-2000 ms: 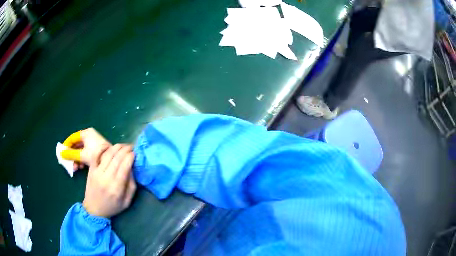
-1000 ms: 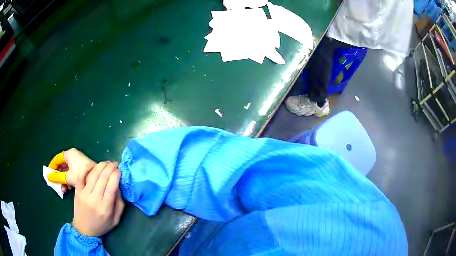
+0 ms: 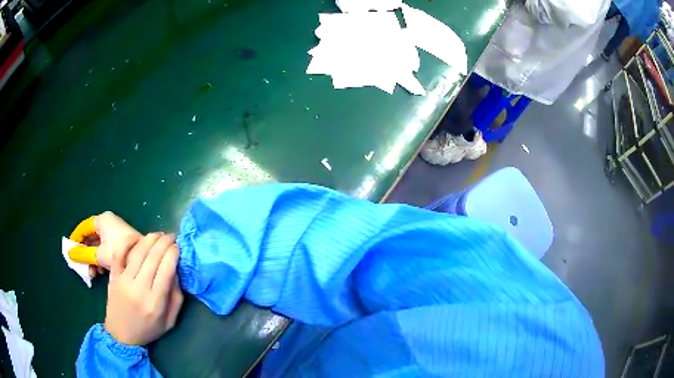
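Note:
My right hand [image 3: 118,238], with yellow finger cots on the thumb and a finger, pinches a small white wipe [image 3: 77,261] at the left of the view, over the dark green bench mat. My left hand [image 3: 145,289] is just below and touches it, its fingers lying against the right hand near the wrist. Whether the left hand holds anything is hidden. No device shows between the hands.
A stack of white wipes [image 3: 365,52] lies at the bench's far right. A crumpled white strip [image 3: 16,341] is at the left edge. Small scraps dot the mat [image 3: 281,125]. A blue stool [image 3: 510,210], a person in pale clothing [image 3: 543,55] and a metal rack [image 3: 643,118] stand right.
The view has shifted, so the hands sit slightly lower and farther left than two seconds ago. Their grip looks the same. The person in pale clothing has lowered beside the bench, over a blue stool.

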